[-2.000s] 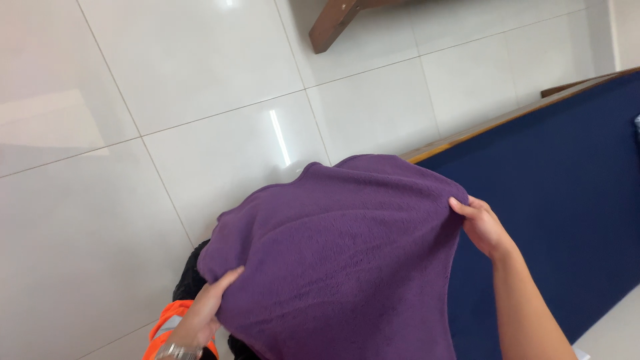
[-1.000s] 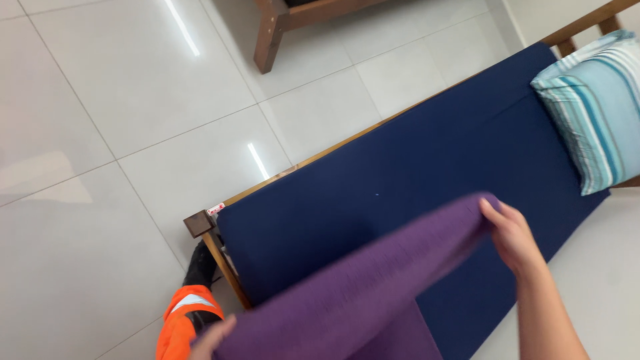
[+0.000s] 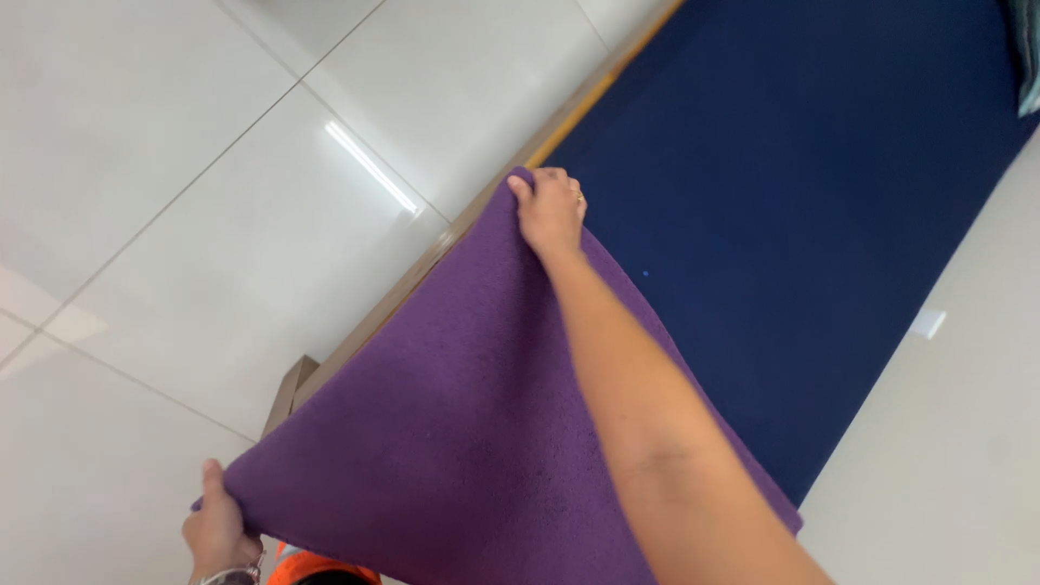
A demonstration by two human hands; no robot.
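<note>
A purple cloth point(image 3: 439, 406) is stretched between my two hands over the near end of a dark blue mattress point(image 3: 780, 187). At the lower left, my left hand point(image 3: 218, 524) grips one corner, with a bracelet or watch at the wrist. My right hand point(image 3: 554, 207), a ring on one finger, holds another corner beside the wooden edge of the bed frame point(image 3: 569, 122). The cloth's lower right corner lies by the mattress's right edge. My right forearm passes over the cloth and hides part of it.
Glossy pale floor tiles point(image 3: 203, 227) lie to the left of the bed. A wooden post point(image 3: 292, 390) stands at the frame's near corner. Part of a striped pillow point(image 3: 1028, 57) shows at the upper right. Orange clothing point(image 3: 325, 565) shows below the cloth.
The cloth has gone from a narrow, slanting band to a spread sheet over the mattress end. My right hand has moved to the bed's left edge, still holding the cloth. The view has shifted.
</note>
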